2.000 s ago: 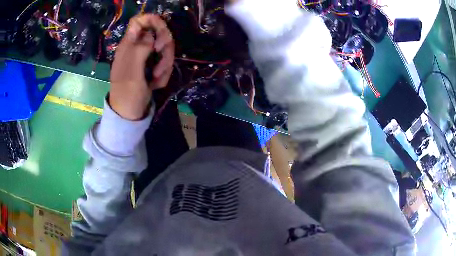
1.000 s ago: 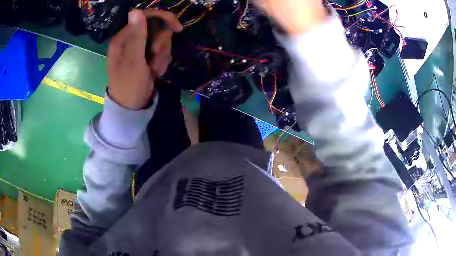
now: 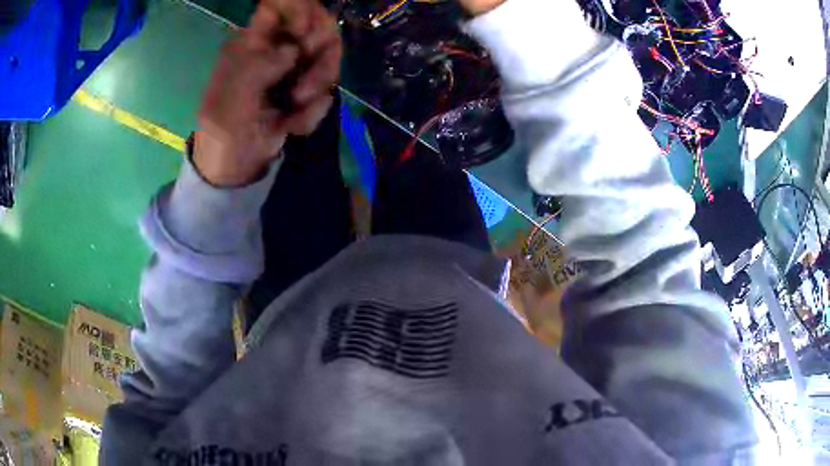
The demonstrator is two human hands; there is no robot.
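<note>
Round black wired units lie massed on the green-topped bench; one unit (image 3: 475, 132) is near the front edge, between my arms. Thin red, yellow and white wires trail over them. My left hand (image 3: 273, 86) is blurred, in front of the bench edge, with curled fingers around something dark that I cannot make out. My right hand (image 3: 480, 5) is almost wholly cut off by the top edge; only a bit of skin shows beyond the pale sleeve, so its fingers and any hold are hidden.
More wired units (image 3: 696, 73) lie at the right beside a white sheet (image 3: 787, 45). A small black block (image 3: 764, 111) and a black box (image 3: 728, 218) are at the right. A blue stool or bin (image 3: 41, 55) stands at the left, with cartons (image 3: 96, 350) below.
The view has shifted, so the bench pile sits higher and less of it shows. My left hand's fingers are more curled. My right hand has moved up, mostly out of the picture.
</note>
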